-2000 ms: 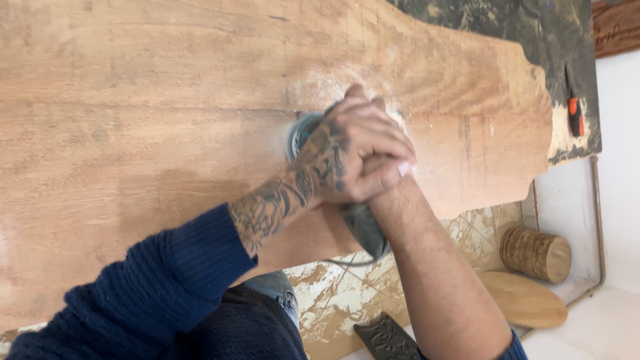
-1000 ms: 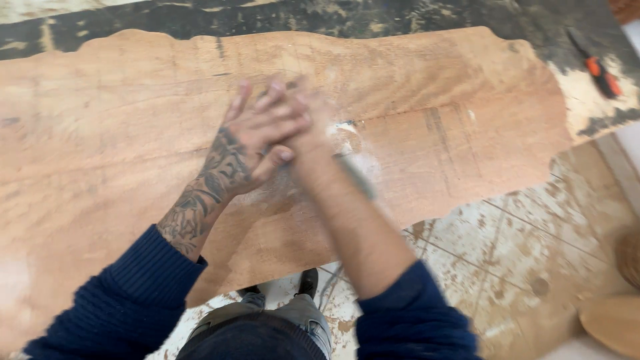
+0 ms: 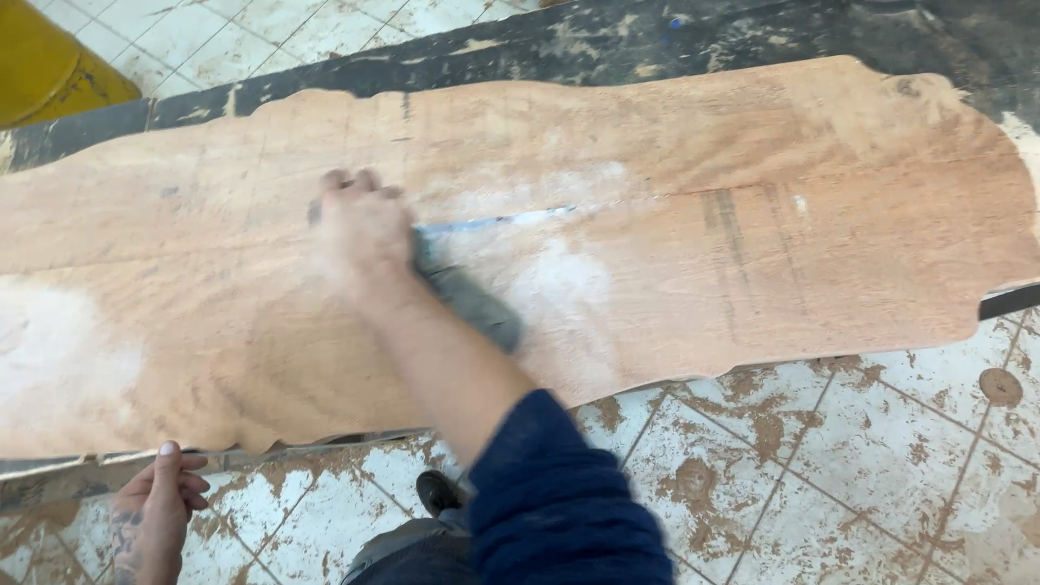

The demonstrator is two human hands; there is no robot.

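A long wooden slab [image 3: 634, 292] with wavy edges lies across the view. My right hand [image 3: 361, 227], blurred by motion, grips the top of a handheld power sander [image 3: 471, 301] on the slab's middle; the sander's body points toward my lower right. Pale dust [image 3: 561, 280] and a bluish-white filled seam [image 3: 504, 221] lie to its right. My left hand [image 3: 166, 500], tattooed at the wrist, is at the slab's near edge at lower left, thumb up and fingers loosely curled. Nothing shows in it; whether it touches the edge is unclear.
Beneath the slab is a dark, worn tabletop [image 3: 569, 41]. A yellow drum [image 3: 57, 69] stands beyond it at upper left. The white tiled floor [image 3: 731, 479] is strewn with sawdust. My shoe [image 3: 439, 491] is below the near edge.
My left hand has come off the right hand and moved down to the slab's near edge. My right hand is now further left along the slab with the sander. The view has shifted.
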